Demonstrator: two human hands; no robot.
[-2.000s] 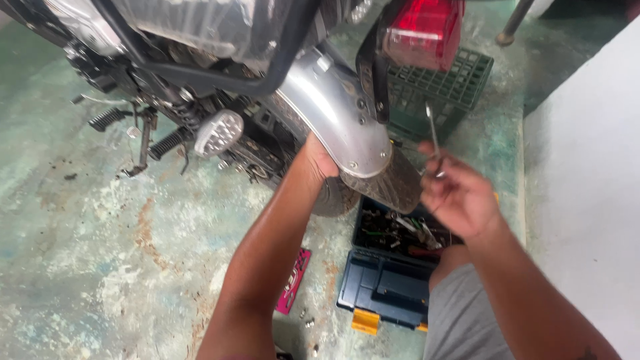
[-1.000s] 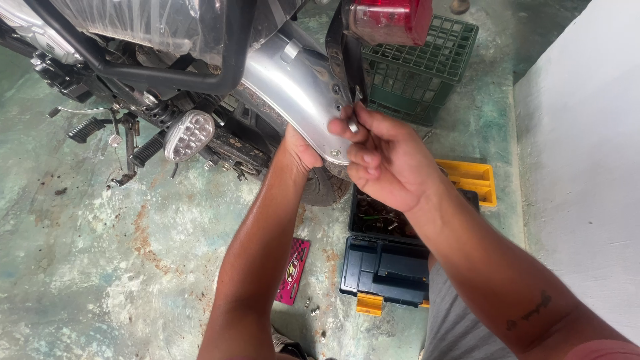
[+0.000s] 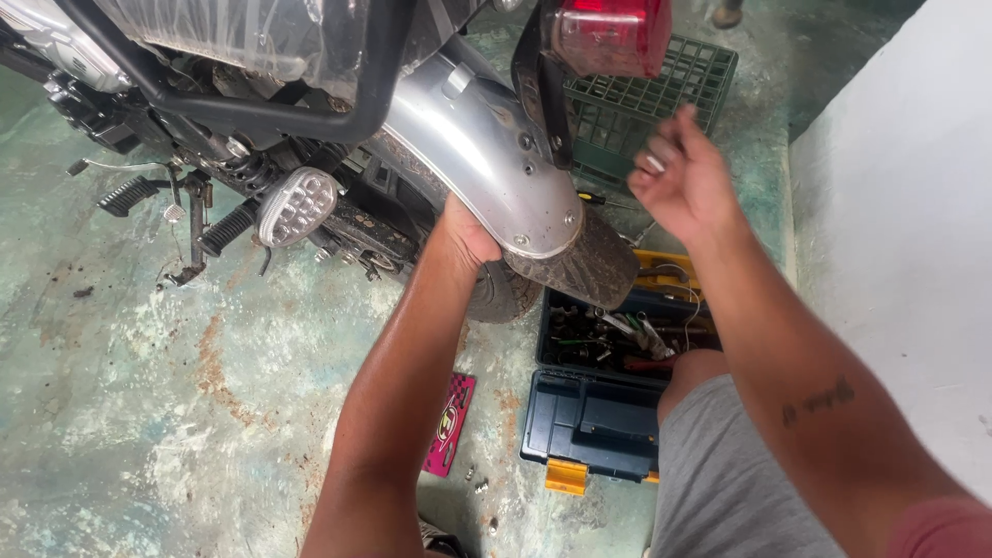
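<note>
The silver rear fender [image 3: 496,155] of a motorcycle curves across the middle of the head view, with a dark mud flap [image 3: 581,260] at its lower end. My left hand [image 3: 471,231] reaches under the fender's near edge; its fingers are hidden there, so its grip cannot be made out. Off to the right of the fender, my right hand [image 3: 678,174] is raised with curled fingers around a small metallic piece [image 3: 656,163], blurred and partly covered. Two bolt heads show near the fender's end, and dark holes lie beside the black bracket [image 3: 546,101] below the red tail light [image 3: 608,35].
An open toolbox [image 3: 593,422] with wrenches and other tools lies under the mud flap. Behind it are a yellow-handled screwdriver [image 3: 593,198] and a green plastic crate [image 3: 697,74]. A pink card [image 3: 453,426] and small metal parts [image 3: 481,487] lie on the floor. A white wall [image 3: 899,186] stands right.
My right hand has moved away from the fender bracket, to the right. A wrench-like tool showed in it two seconds ago. My left hand has stayed under the fender.
</note>
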